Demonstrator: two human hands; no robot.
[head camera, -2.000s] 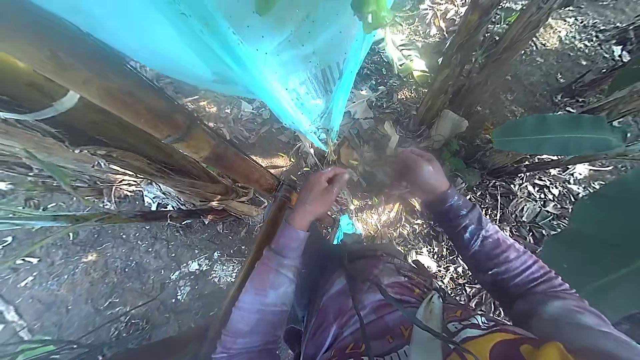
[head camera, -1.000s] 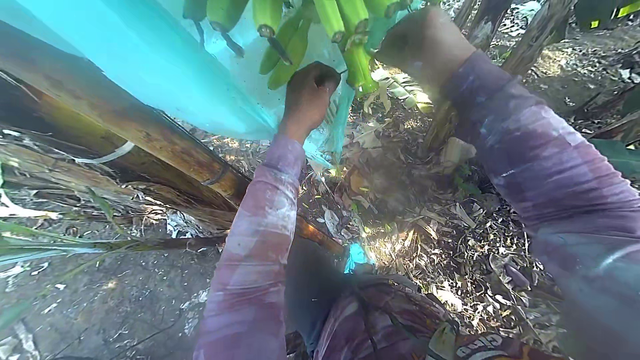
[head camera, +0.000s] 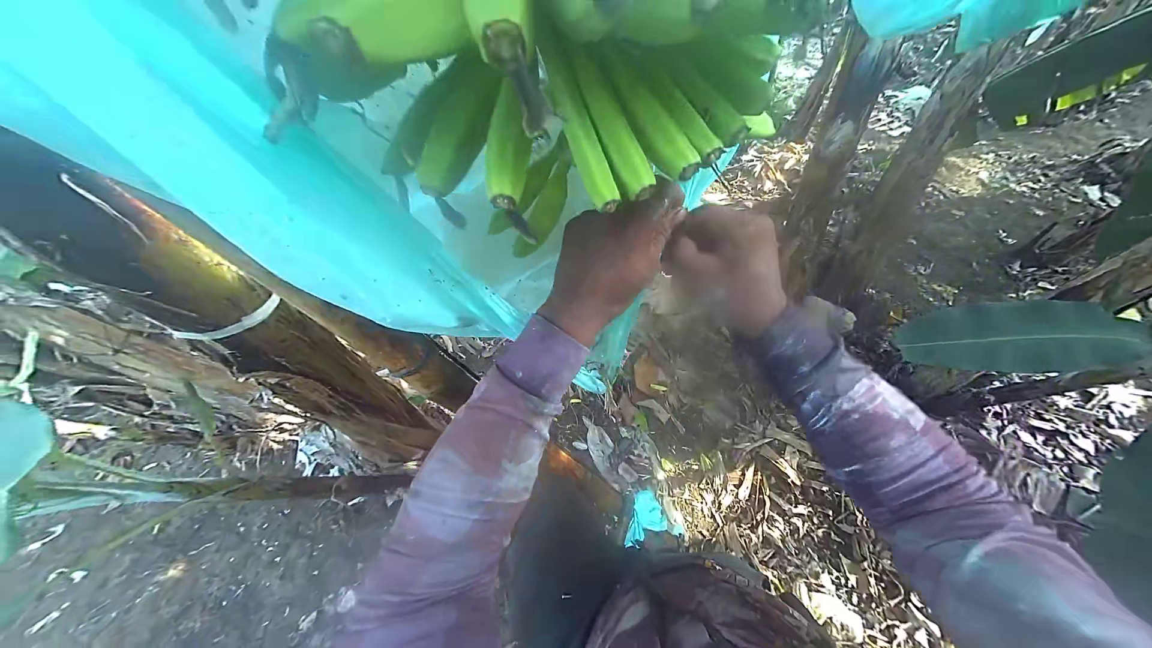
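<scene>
A bunch of green bananas (head camera: 621, 117) hangs at the top, its fingers pointing down, with dark dried flower ends on some. A thin blue plastic bag (head camera: 297, 207) lies open around and behind it. My left hand (head camera: 616, 252) is bent closed right under the lower banana tips, at the bag's edge; what its fingers grip is hidden. My right hand (head camera: 727, 261) is curled beside it, slightly blurred, the fingers of both hands meeting. Whether a small thing is between them cannot be told.
A banana pseudostem (head camera: 297, 351) with a pale strap (head camera: 229, 326) slants across the left. Further brown stems (head camera: 846, 153) stand at upper right, near a green leaf (head camera: 1026, 336). Dry leaf litter (head camera: 765, 504) covers the ground, and a scrap of blue plastic (head camera: 646, 517) shows below my hands.
The green bananas, mostly out of view at first, now show in full below the bag's edge. My hands rose from the bag's lower end to the bananas, then came together from apart.
</scene>
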